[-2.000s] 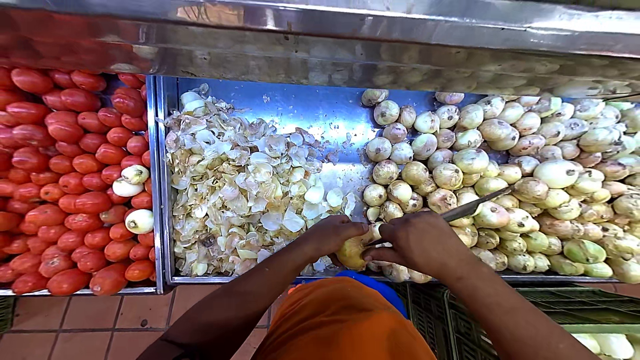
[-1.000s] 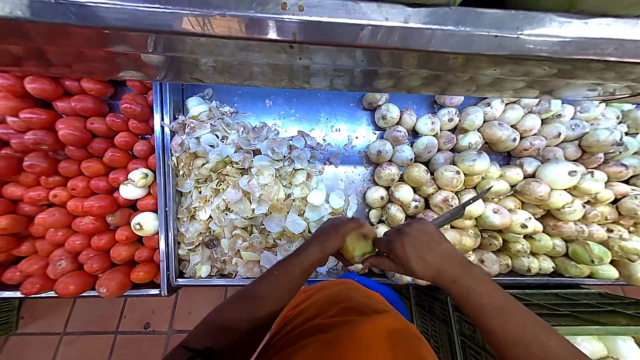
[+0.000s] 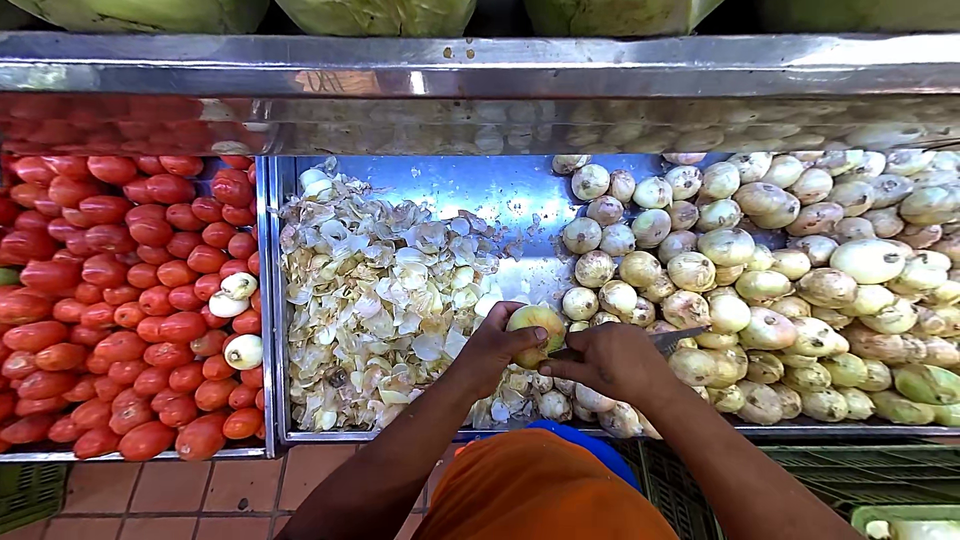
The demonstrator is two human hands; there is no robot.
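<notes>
My left hand (image 3: 496, 346) grips a pale yellow-green onion (image 3: 537, 334) over the front of the metal tray. Against its right side, my right hand (image 3: 609, 361) is closed around a knife, whose dark blade (image 3: 679, 339) sticks out to the right, pointing away from the onion. The knife's handle is mostly hidden in my fingers. Left of my hands lies a heap of loose onion skins (image 3: 375, 300) in the tray. Many whole onions (image 3: 765, 330) are piled to the right of my hands.
Red plum tomatoes (image 3: 112, 300) fill the neighbouring tray on the left, with several peeled onions (image 3: 244, 352) on them. A steel shelf edge (image 3: 480, 67) crosses above the trays, with large green produce (image 3: 375, 15) behind it. Green plastic crates (image 3: 862, 472) stand at lower right.
The onion shows more of its surface between my hands than before, and both hands remain close together. The view has shifted, bringing the green produce at the top into sight.
</notes>
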